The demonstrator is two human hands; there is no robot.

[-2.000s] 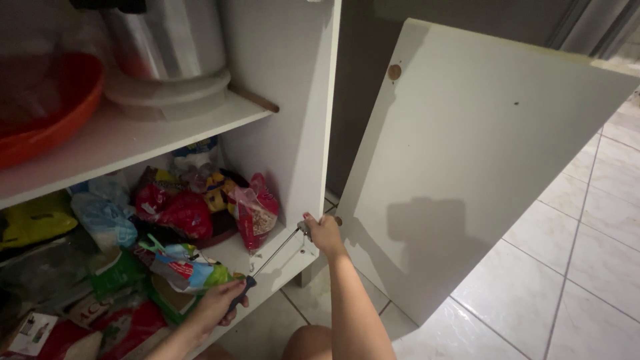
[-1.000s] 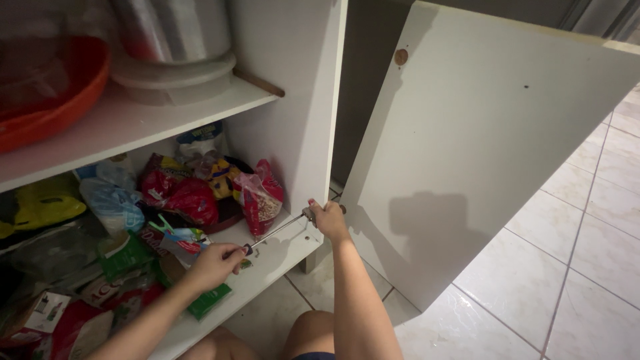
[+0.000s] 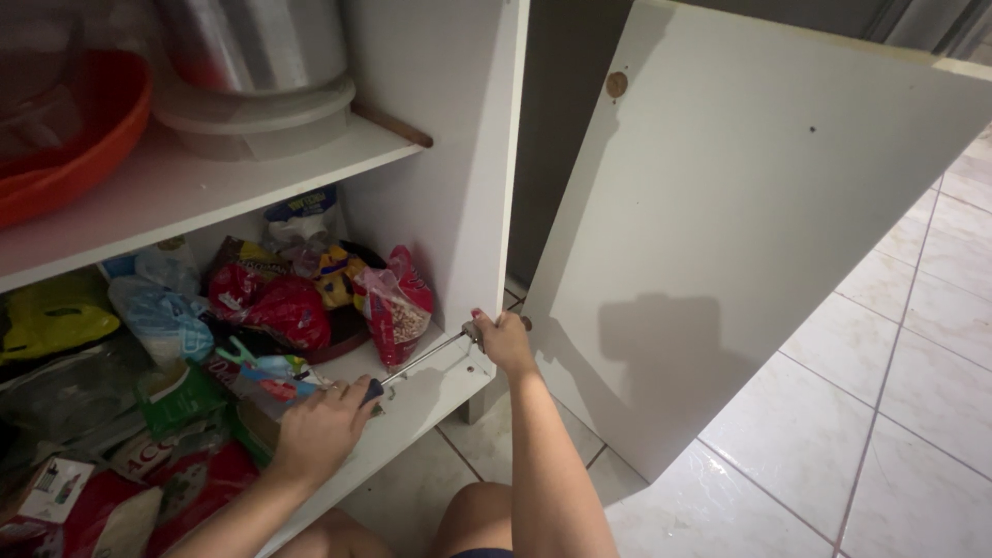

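Observation:
My left hand [image 3: 329, 422] grips the dark handle of a screwdriver [image 3: 422, 358], whose metal shaft slants up and right to a metal cabinet hinge [image 3: 472, 333]. The hinge sits at the lower front edge of the cabinet's side panel [image 3: 465, 194]. My right hand [image 3: 502, 341] holds the hinge there, thumb on its inner side; its other fingers are partly hidden. A detached-looking or wide-swung white door panel [image 3: 736, 217] leans at an angle just right of this hand. Whether the screwdriver tip sits in a screw is too small to tell.
Food bags, among them a pink bag [image 3: 399, 306] and a green packet [image 3: 178, 399], crowd the lower shelf. Above, an upper shelf [image 3: 232, 186] holds a red bowl [image 3: 116, 132], a plastic container [image 3: 263, 124] and a metal pot [image 3: 256, 46]. Tiled floor [image 3: 798, 403] lies at the right.
My left hand has shifted its grip on the screwdriver handle. My right hand remains at the hinge by the cabinet's edge.

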